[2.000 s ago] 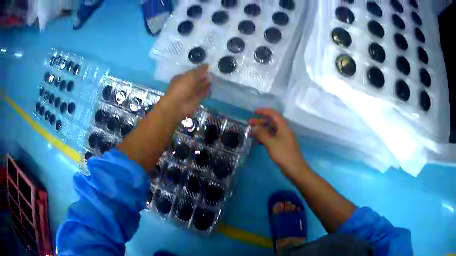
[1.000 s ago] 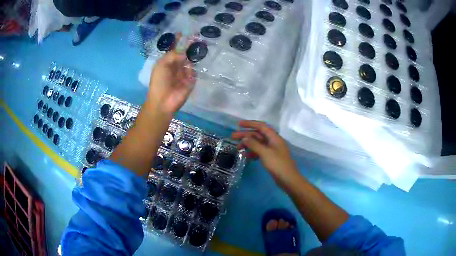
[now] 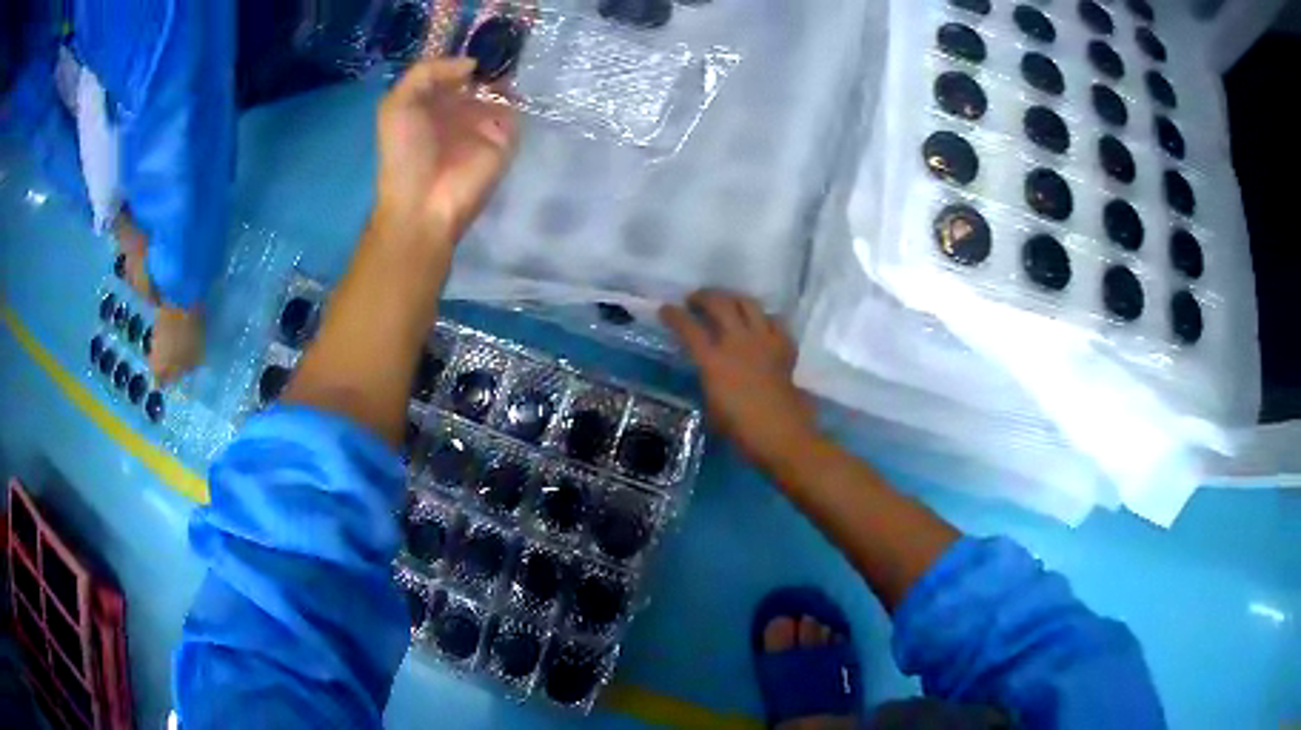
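My left hand (image 3: 442, 157) is at the top, its fingers closed on the near edge of a clear tray (image 3: 606, 86) with black discs, partly cut off by the frame top. Below it lies a white sheet (image 3: 628, 214) with faint round shapes showing through. My right hand (image 3: 735, 357) is at the sheet's near edge, fingers bent over it; whether they grip is unclear. A clear tray of black discs (image 3: 535, 499) lies on the blue floor below, partly behind my left forearm.
A white-backed tray of dark discs (image 3: 1084, 186) lies on stacked white sheets at the right. Another person's blue-sleeved arm (image 3: 171, 157) reaches over a small-looking disc tray (image 3: 129, 350) at far left. A red crate (image 3: 64, 606) stands lower left. A blue slipper (image 3: 806, 663) is at the bottom.
The upper clear tray has moved up and away with my left hand, uncovering the white sheet. My right hand has moved onto the sheet's edge. Another person's arm has come in at left.
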